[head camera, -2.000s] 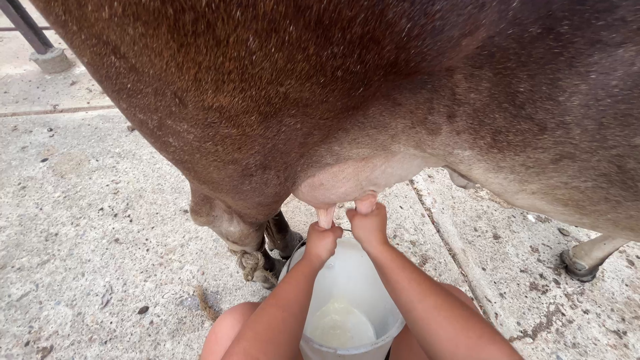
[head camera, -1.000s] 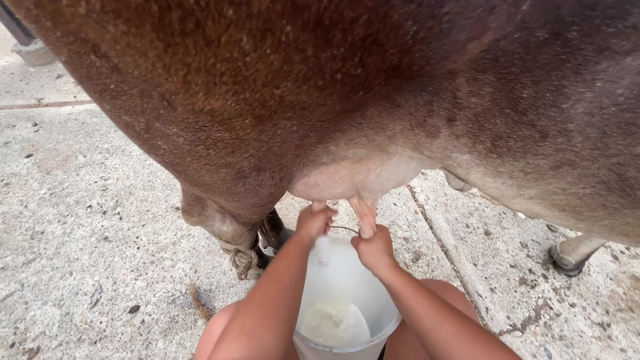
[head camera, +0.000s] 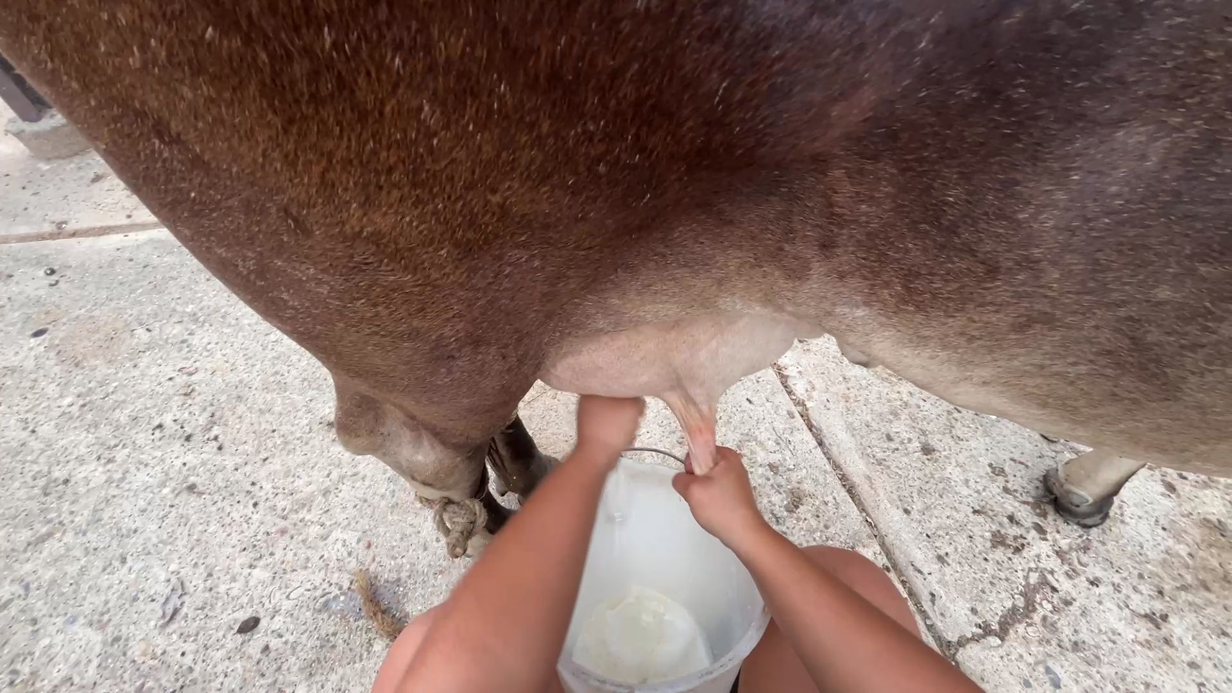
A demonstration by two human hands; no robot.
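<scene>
A brown cow [head camera: 577, 192] stands across the view, its pale udder [head camera: 664, 358] low at the centre. My left hand [head camera: 610, 423] is closed up against the underside of the udder; the teat inside it is hidden and the hand is a little blurred. Lower and to the right, my right hand [head camera: 717, 489] grips the end of a stretched teat [head camera: 697, 428]. Below both hands a white plastic bucket [head camera: 664, 520] with a thin wire handle stands between my knees, with some pale milk [head camera: 643, 637] at its bottom.
Knotted rope [head camera: 460, 520] is tied round the cow's hind legs at left. A frayed rope end [head camera: 375, 604] lies on the rough concrete floor [head camera: 192, 462]. A front hoof [head camera: 1080, 496] stands at right. A metal post [head camera: 21, 94] with a concrete footing is at upper left.
My left hand has moved up against the udder from a slightly lower place one second ago. My right hand was near the udder two seconds ago and is now lower, the teat stretched.
</scene>
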